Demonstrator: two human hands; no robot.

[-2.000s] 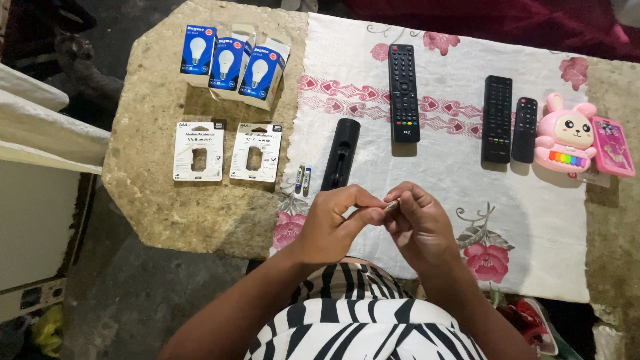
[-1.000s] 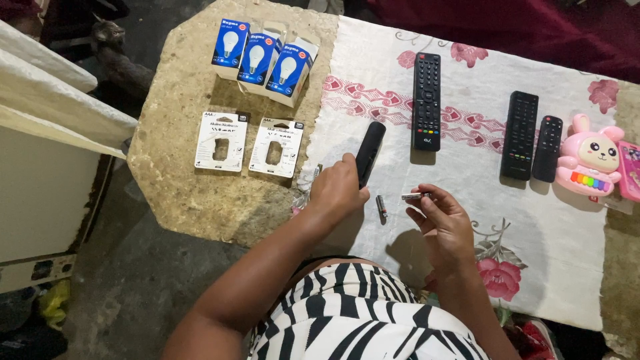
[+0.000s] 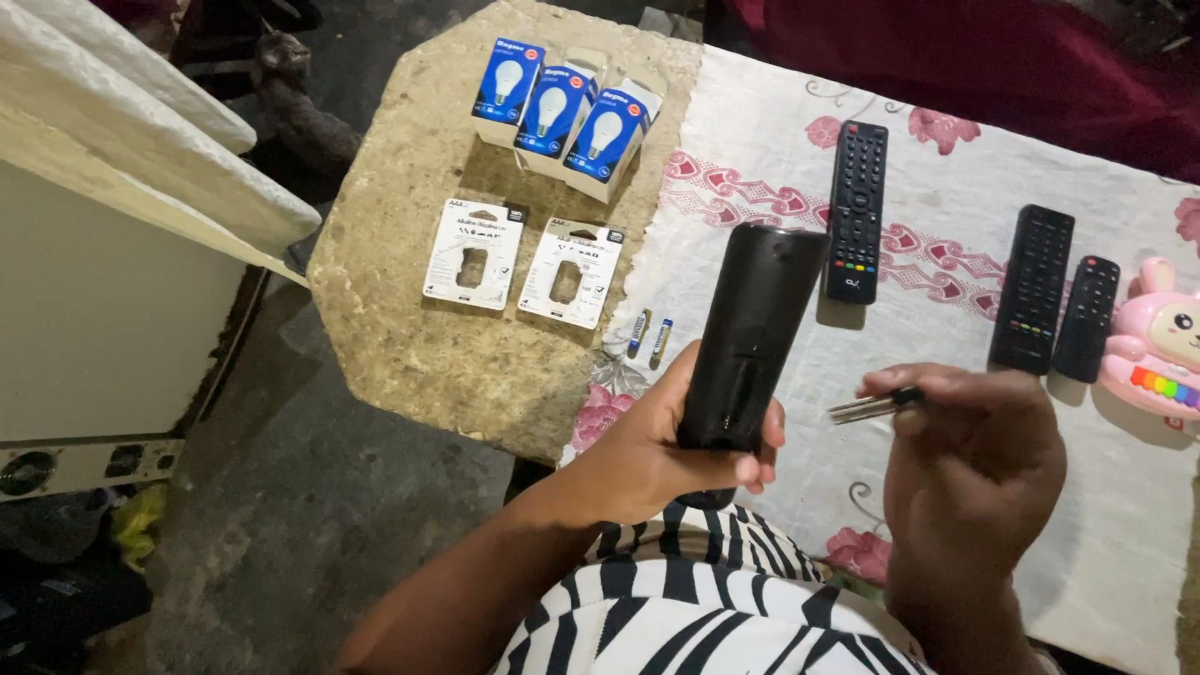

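Observation:
My left hand (image 3: 656, 450) grips a black remote control (image 3: 755, 328) near its lower end, with its back facing up. What looks like its battery compartment, near my thumb, is too dark to read inside. To the right, my right hand (image 3: 975, 459) pinches a small tool with two thin metal prongs and a dark end, probably tweezers (image 3: 867, 409), between thumb and fingers. Two AAA-size batteries (image 3: 650, 337) lie on the cloth just left of the held remote. Two opened battery cards (image 3: 475, 255) rest on the stone tabletop farther left.
Three light bulb boxes (image 3: 553, 111) stand behind the cards. Across the floral cloth (image 3: 937, 375) lie a large black remote (image 3: 855, 211), two more remotes (image 3: 1033, 291) and a pink rabbit toy piano (image 3: 1162, 347). A cat (image 3: 300, 103) is on the floor beyond the stone slab's left edge.
One second ago my left hand was on the dark remote lying on the cloth; now the remote is lifted. The view has shifted.

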